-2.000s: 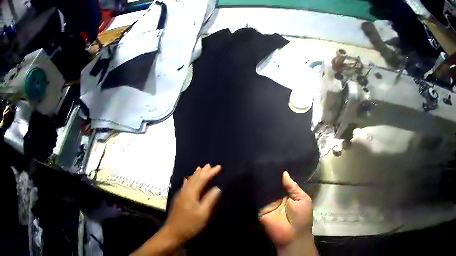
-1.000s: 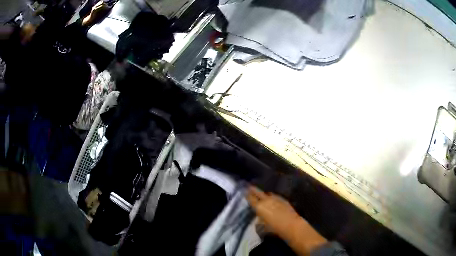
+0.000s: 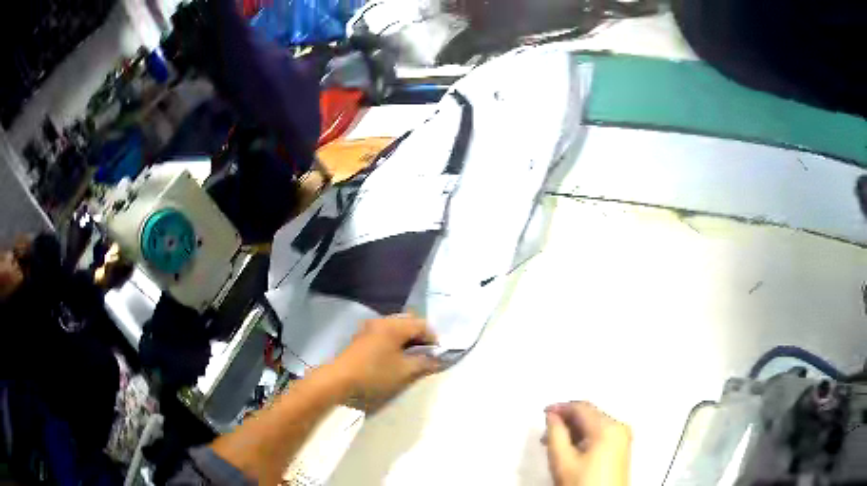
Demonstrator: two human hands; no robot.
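Observation:
A stack of pale blue-grey cut panels (image 3: 509,171) lies on the white table, with a dark piece (image 3: 380,271) and a narrow dark strip on it. My left hand (image 3: 385,356) is at the stack's near edge, fingers bent at its corner. Whether they grip a layer is not clear. My right hand (image 3: 589,446) is cut off by the bottom edge, over the bare table to the right of the stack. Its thumb and fingers are bent and a little apart, with no cloth seen between them.
The sewing machine's head (image 3: 794,427) is partly in view at the lower right, with a dark blue tube (image 3: 794,353) behind it. Another white machine with a teal handwheel (image 3: 168,241) stands at the left. A green strip (image 3: 722,102) runs along the back. A dark shape covers the top right corner.
The view has swung from the baskets below the table back to the tabletop. The hand seen lowering pale and dark cloth there is gone from that place. Both hands are now over the table.

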